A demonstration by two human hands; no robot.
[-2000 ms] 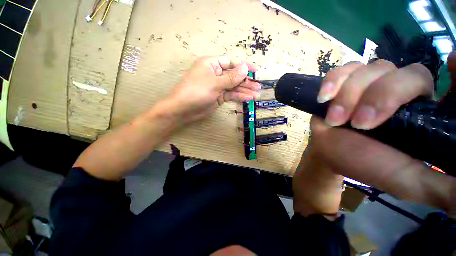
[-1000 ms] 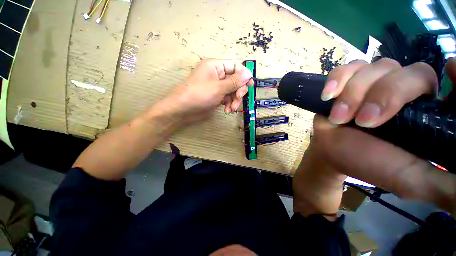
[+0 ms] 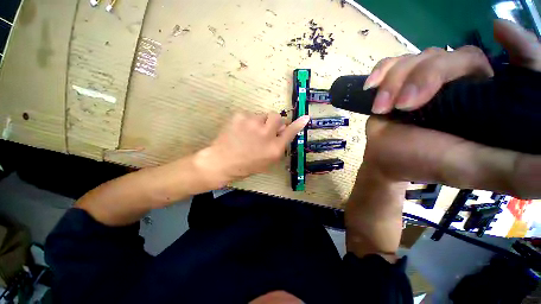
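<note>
The green circuit board [image 3: 301,155] lies in the black housing on the cardboard, long side running away from me. Its housing arms [image 3: 328,145] point right; the farthest is partly behind the screwdriver. My left hand [image 3: 252,145] is left of the board, its index fingertip on or just over the board's middle, other fingers curled. Whether it pinches anything is hard to tell. My right hand [image 3: 424,80] is wrapped around the black electric screwdriver [image 3: 356,94], held above the work at the right. Its tip is not visible.
Loose black screws [image 3: 315,40] lie in a pile beyond the board. White wire connectors [image 3: 102,5] are at the far left edge. A raised cardboard strip [image 3: 101,77] runs along the left. Dark comb-shaped housings [image 3: 468,212] are at the lower right. The green bench top [image 3: 415,21] is beyond the cardboard.
My left hand has moved down along the board, from near its far end to its middle, with the index finger extended. The view has shifted, showing housings at lower right. The screwdriver stays in my right hand.
</note>
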